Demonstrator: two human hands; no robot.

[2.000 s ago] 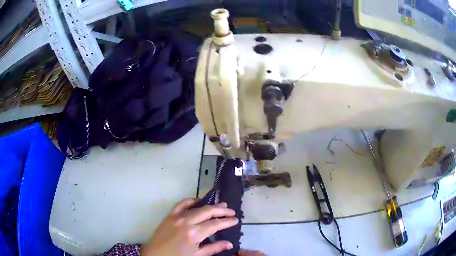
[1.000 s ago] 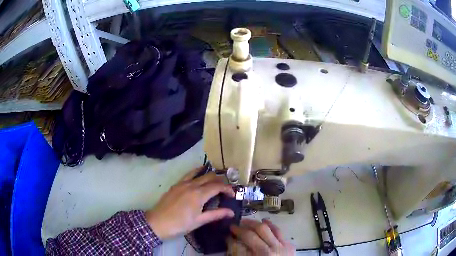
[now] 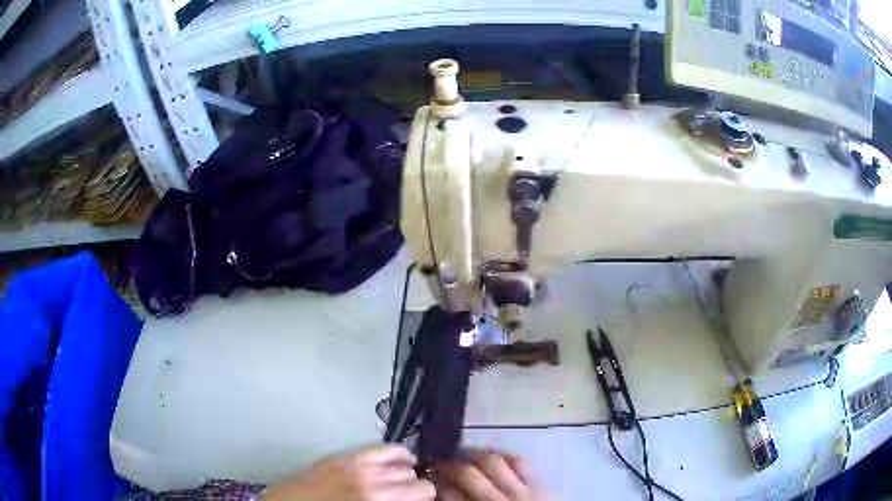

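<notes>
A dark workpiece band [image 3: 445, 391] runs from under the presser foot [image 3: 468, 328] toward the wearer, with a second dark strip folded beside it on the left. My left hand [image 3: 357, 477] holds the near end of the band at the bottom edge of the picture, fingertips pinched on it. My right hand [image 3: 486, 477] is beside it, fingers on the same end; both hands are partly cut off by the edge. The sewing machine's cream head [image 3: 587, 186] stands above the band. The brown metal edge guide [image 3: 518, 353] lies right of the foot.
Black thread snips [image 3: 611, 380] and a screwdriver [image 3: 753, 426] lie on the white table [image 3: 245, 382] at right. A pile of dark workpieces [image 3: 303, 210] is behind left. A blue bin [image 3: 73, 362] stands at left. The control panel [image 3: 778, 59] is above the machine.
My left hand has moved back from near the presser foot to the band's near end. More of the band now shows. My right hand has moved slightly lower. The camera view has shifted.
</notes>
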